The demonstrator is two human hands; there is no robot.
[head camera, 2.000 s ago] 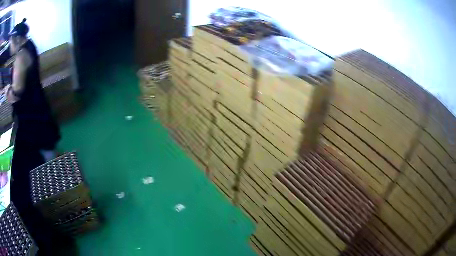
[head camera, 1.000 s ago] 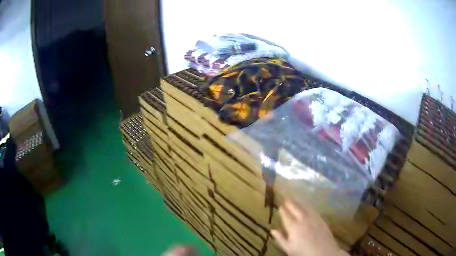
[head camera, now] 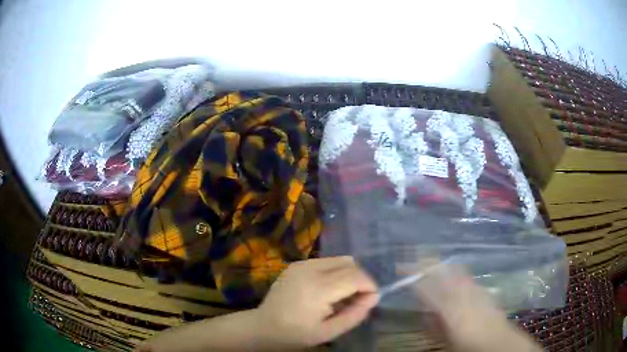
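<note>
A clear plastic bag (head camera: pixel 433 179) full of red leads with white plug ends lies on the stacked trays, a small white label showing on it. My left hand (head camera: pixel 323 299) pinches the near edge of the bag between thumb and fingers. My right hand (head camera: pixel 474 309) is blurred at the bag's near part, its fingers over or inside the plastic; I cannot tell whether it grips it.
An orange-yellow and black plaid cloth (head camera: pixel 227 185) lies left of the bag. Another plastic bag of leads (head camera: pixel 117 130) is at the far left. Divided cardboard trays (head camera: pixel 79 237) are stacked beneath, with a taller stack (head camera: pixel 591 182) at right. A white wall stands behind.
The view has turned and come close over the stacks. Both hands have come to the bag; my left hand now pinches its edge. The green floor has mostly left the view.
</note>
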